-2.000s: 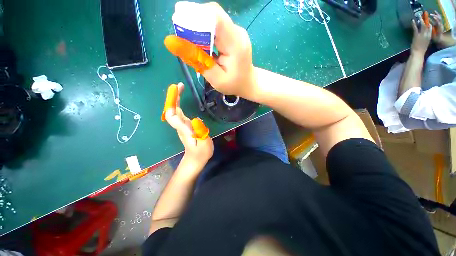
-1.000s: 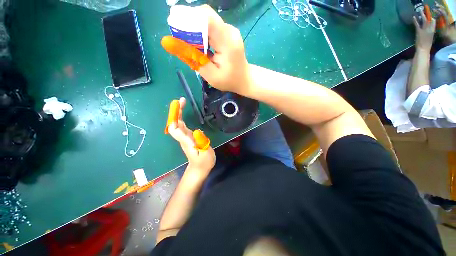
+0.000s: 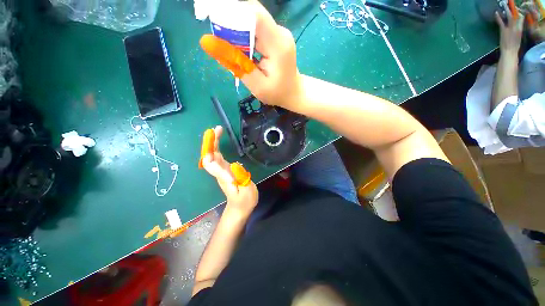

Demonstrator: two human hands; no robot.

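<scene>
My right hand (image 3: 272,63) grips a white squeeze bottle (image 3: 234,30) with a blue-purple label, its thin pale nozzle pointing down above the housing's upper left end. An orange cot covers a fingertip or thumb. The black plastic housing (image 3: 285,148) lies on the green mat at the front edge, its pale-rimmed round hole showing. My right hand and wrist cover part of its far end. A black antenna rod (image 3: 224,119) lies along its left side. My left hand (image 3: 226,170) is left of the housing, orange cots on two digits, fingers apart, with nothing seen in it.
A phone (image 3: 152,73), beaded white cord (image 3: 156,164) and white wad (image 3: 77,143) lie left. A dark pile (image 3: 30,173) stands far left, clear plastic (image 3: 116,15) behind. Orange cots (image 3: 170,232) lie at the edge. Another person's hands (image 3: 511,24) work at upper right. A red stool (image 3: 122,281) stands below.
The view has shifted, so the phone, wad and housing sit lower in the picture. The housing's squarer end now shows more beneath my right hand. Both hands keep much the same pose.
</scene>
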